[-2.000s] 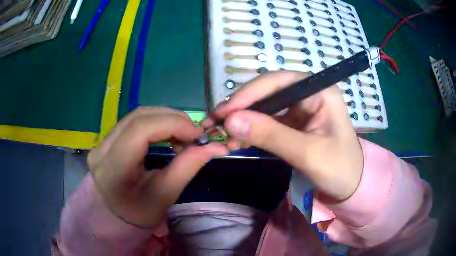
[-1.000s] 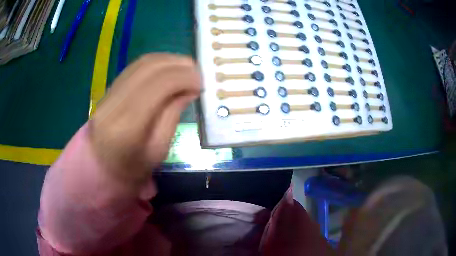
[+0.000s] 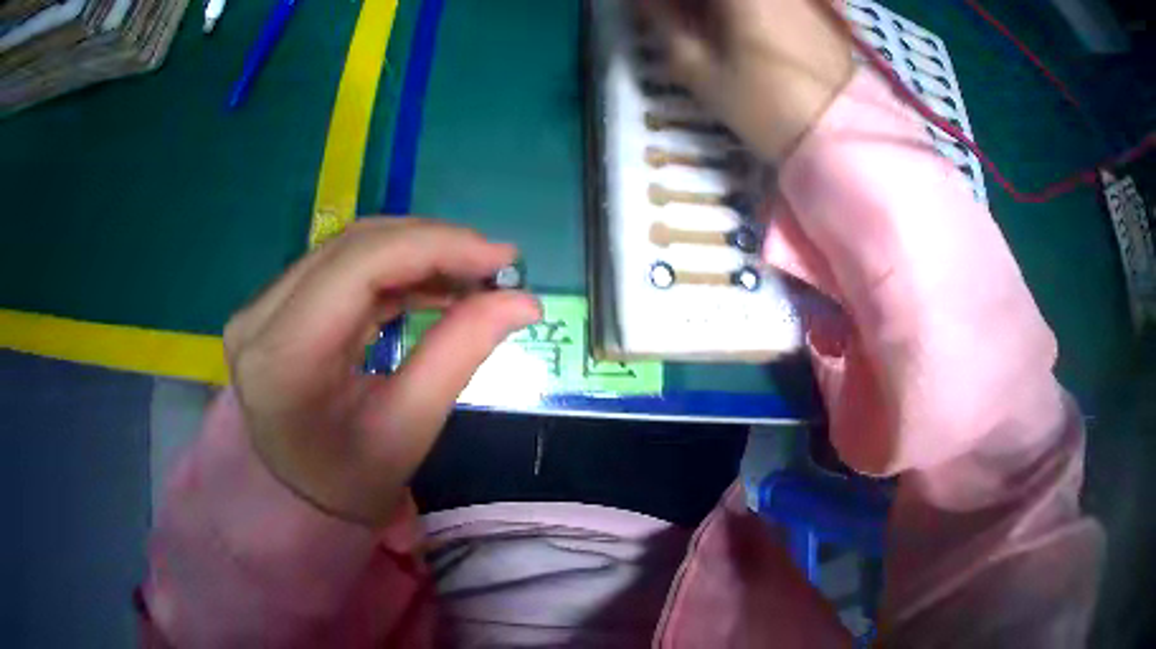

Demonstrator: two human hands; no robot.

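My left hand (image 3: pixel 368 355) is left of the tray's near corner and pinches a small round speaker unit (image 3: pixel 508 275) with a pale face and dark rim between thumb and index finger. The white foam tray (image 3: pixel 710 332) has dumbbell-shaped slots; the nearest slot has a disc at each end, and several slots above it show tan left ends. My right hand (image 3: pixel 735 70) is blurred over the tray's upper part, its fingers cut off by the top edge; whether it holds anything cannot be told. My right sleeve hides much of the tray.
A green label strip (image 3: pixel 621 375) lies at the bench's front edge, partly under glare. A red wire (image 3: pixel 1033 197) runs from my right wrist to the right. A blue pen (image 3: pixel 263 53), a white pen (image 3: pixel 214 13) and layered stacked sheets (image 3: pixel 95 57) are upper left. A perforated strip (image 3: pixel 1128 228) is far right.
My right hand has moved from the lower right up over the tray. My left hand, blurred beside the tray before, now shows a speaker unit at its fingertips. The red wire now crosses the right side.
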